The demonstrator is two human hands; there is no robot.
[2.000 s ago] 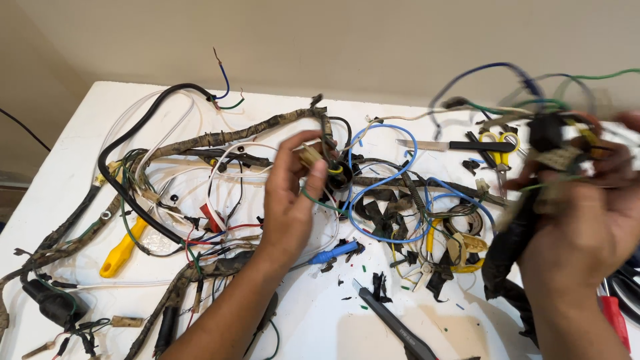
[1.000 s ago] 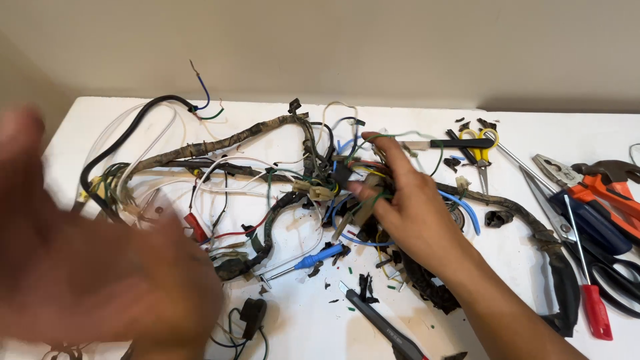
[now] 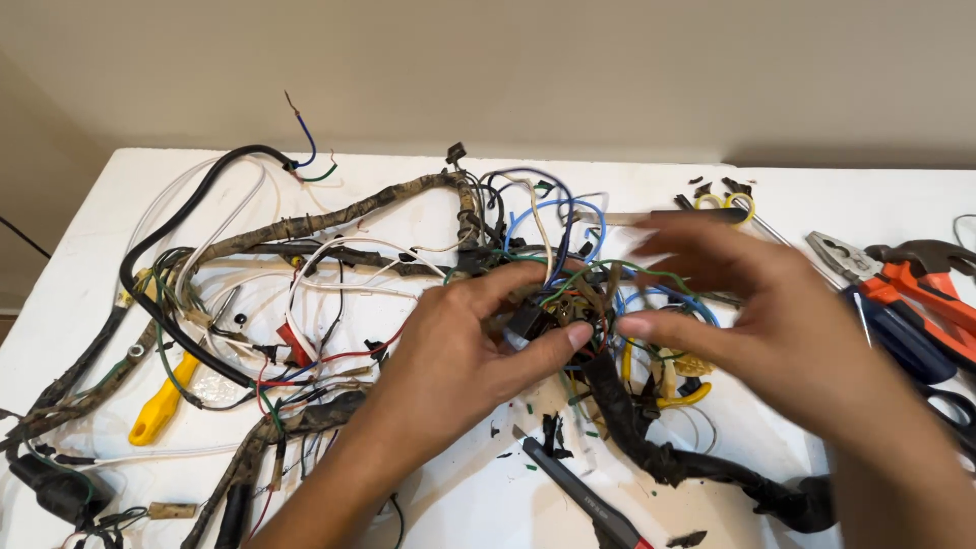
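Note:
My left hand point(image 3: 480, 335) grips a black plastic connector point(image 3: 528, 319) and the wires around it, thumb in front. Close to its right, my right hand point(image 3: 732, 305) is blurred, with the fingers spread and the thumb tip near the exposed wires; whether it touches a green wire point(image 3: 656, 268) is unclear. From this bunch a black-taped wire bundle point(image 3: 610, 389) runs down to the right. A brown-taped wiring harness point(image 3: 328, 217) arches behind and to the left. Blue wire point(image 3: 602, 217) lies coiled behind the hands.
A utility knife point(image 3: 579, 488) lies in front among tape scraps. At the right are pliers point(image 3: 846, 255), a hammer point(image 3: 926, 255), orange-handled tools and black scissors handles point(image 3: 949, 408). Yellow-handled scissors point(image 3: 724, 204) and a knife point(image 3: 671, 217) lie behind. A yellow handle point(image 3: 164, 404) is at the left.
My left hand, blurred at the left a second ago, is now on the black connector. My right hand has moved off to the right of the wire bunch, and the black-taped bundle now lies nearer the front.

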